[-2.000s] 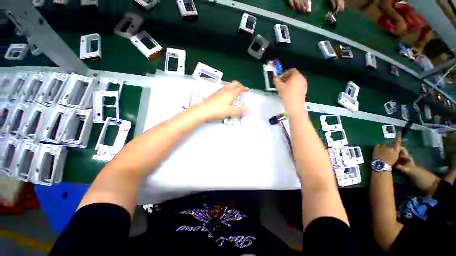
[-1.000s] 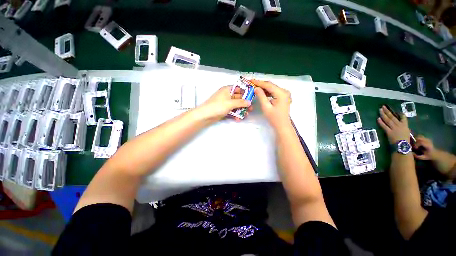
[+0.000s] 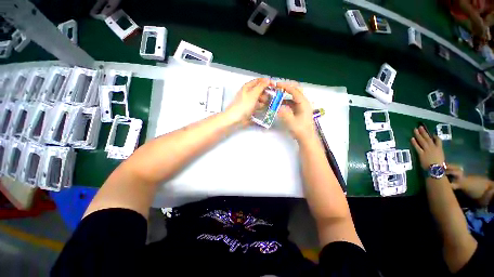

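A small white device unit (image 3: 266, 114) with blue and green parts showing inside is held above the upper middle of the white work mat (image 3: 233, 162). My left hand (image 3: 250, 99) grips its left side. My right hand (image 3: 295, 110) grips its upper right side, fingertips close to the left ones. The fingers hide part of the unit. The mallet (image 3: 330, 154) lies on the mat right of my right forearm, its yellow-green face up. A pale flat insert (image 3: 214, 99) lies on the mat left of my left hand.
Stacked white frames (image 3: 54, 157) stand in rows at left, with loose frames (image 3: 124, 137) beside them. Paired frames (image 3: 387, 162) lie right of the mat. The green belt (image 3: 216, 32) beyond carries scattered units. Another person's hand with a wristwatch (image 3: 429, 149) is at right.
My right hand has come back from the belt and joined my left at the unit. Since a second ago, the unit has been turned more upright between both hands.
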